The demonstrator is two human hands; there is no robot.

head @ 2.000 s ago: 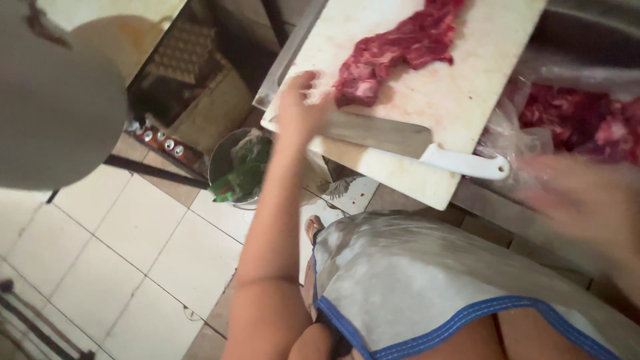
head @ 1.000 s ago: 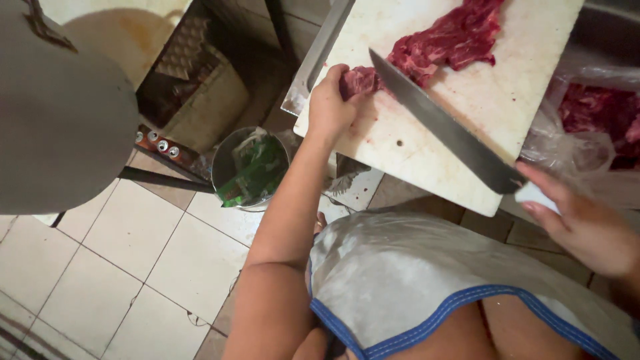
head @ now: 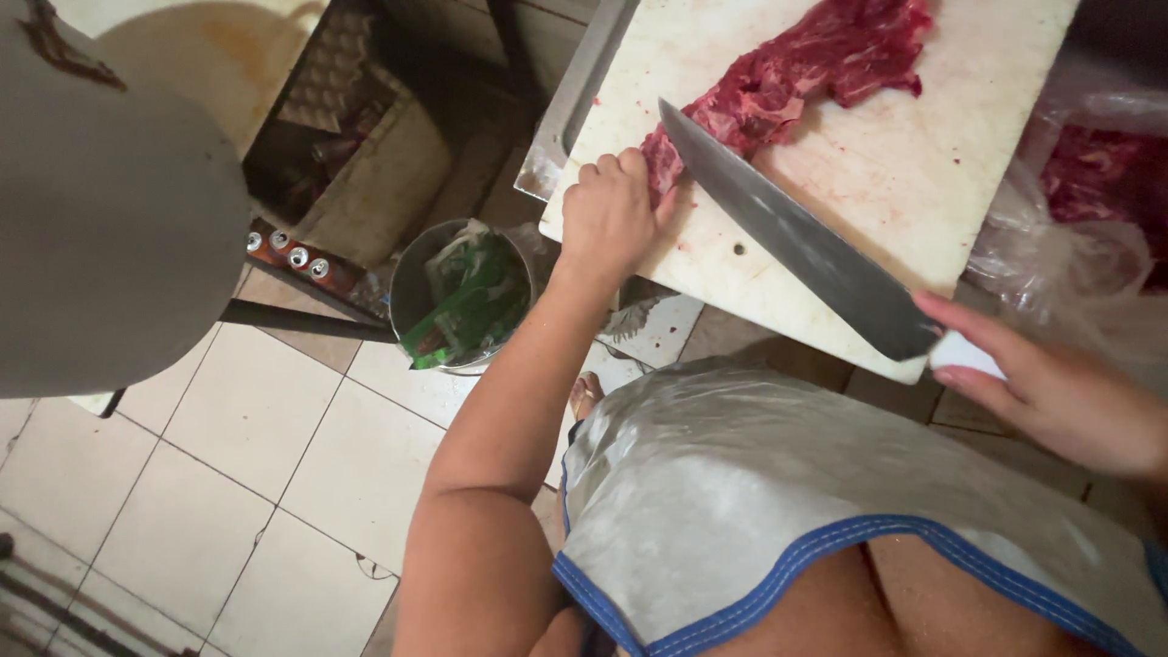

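A long piece of raw red meat (head: 776,87) lies across a white cutting board (head: 876,201). My left hand (head: 613,205) grips its near left end, fingers curled over it. In my right hand (head: 1031,388) is the white handle of a large kitchen knife (head: 794,233). The broad blade slants up and left over the board, its tip at the meat just right of my left fingers. Whether the edge is in the meat, I cannot tell.
More raw meat (head: 1109,178) lies in a clear plastic bag (head: 1077,260) at right. Below left stand a bucket (head: 401,278) with green plastic, a crate (head: 388,169) and several cans (head: 298,257). A large grey round object (head: 109,219) fills the left edge.
Two seconds ago the knife lay on the board; by one second ago my right hand had taken its handle and my left hand had moved onto the meat's end. Both holds remain.
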